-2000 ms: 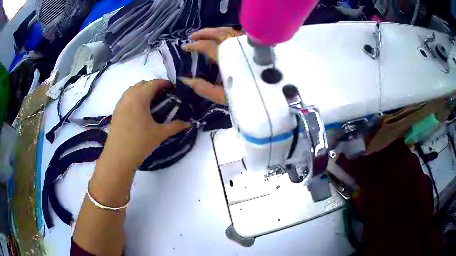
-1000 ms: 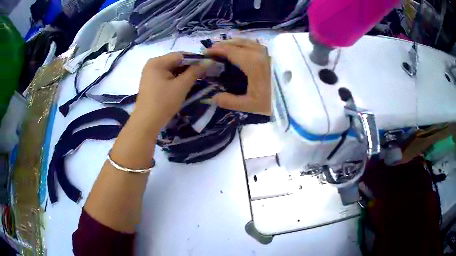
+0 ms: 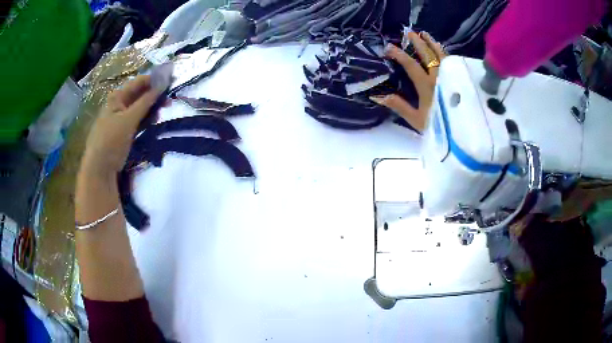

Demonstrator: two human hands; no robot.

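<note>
My left hand [image 3: 124, 117] is at the left of the white table, its fingertips pinching a small blurred greyish piece [image 3: 161, 78] by the thin dark strips. Curved navy strips [image 3: 194, 132] lie just right of and below it. My right hand [image 3: 416, 80] is spread with fingers apart at the right side of a bundle of dark curved pieces [image 3: 349, 84], touching its edge behind the machine head. The right wrist is hidden by the machine.
The white sewing machine head [image 3: 470, 127] and its pale needle plate [image 3: 416, 254] stand at right. A pink thread cone [image 3: 540, 33] is above. Grey and dark cut pieces [image 3: 302, 20] lie along the back. Gold-brown tape [image 3: 60, 234] edges the table at left.
My left hand has left the bundle and moved left to the strips. My right hand has opened beside the bundle, which now sits farther back. The view has shifted.
</note>
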